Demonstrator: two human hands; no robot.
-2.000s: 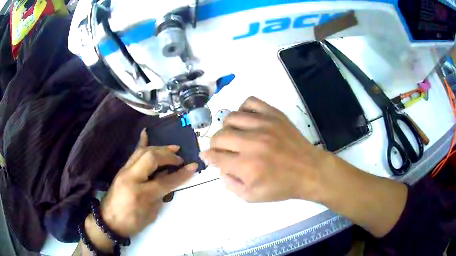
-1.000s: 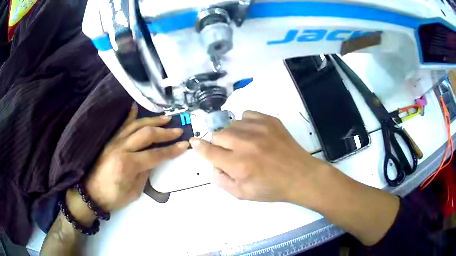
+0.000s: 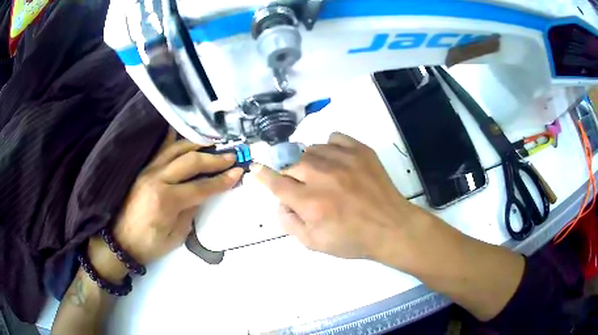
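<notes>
The white sewing machine [image 3: 367, 65] with a blue stripe stands over the work. The dark striped fabric [image 3: 72, 124] lies bunched at the left. A small dark navy piece [image 3: 244, 163] shows at the bright blue part [image 3: 243, 154] by the presser foot. My left hand [image 3: 170, 186] lies on the dark cloth left of the foot, thumb and fingers pressing its edge. My right hand [image 3: 334, 196] is right of the foot, its index fingertip at the cloth's edge; whether it pinches anything is hidden.
A smartphone [image 3: 433, 137] lies right of my right hand. Beyond it are black-handled shears [image 3: 524, 196], small yellow-orange snips [image 3: 539, 141] and an orange cord [image 3: 583, 196]. A tape measure [image 3: 380, 318] runs along the front table edge. A yellow and red bag [image 3: 25, 19] is at the upper left.
The navy piece has moved up under the foot and less of it shows. My left hand has moved up with it. The view has shifted, so the machine sits further right than at first.
</notes>
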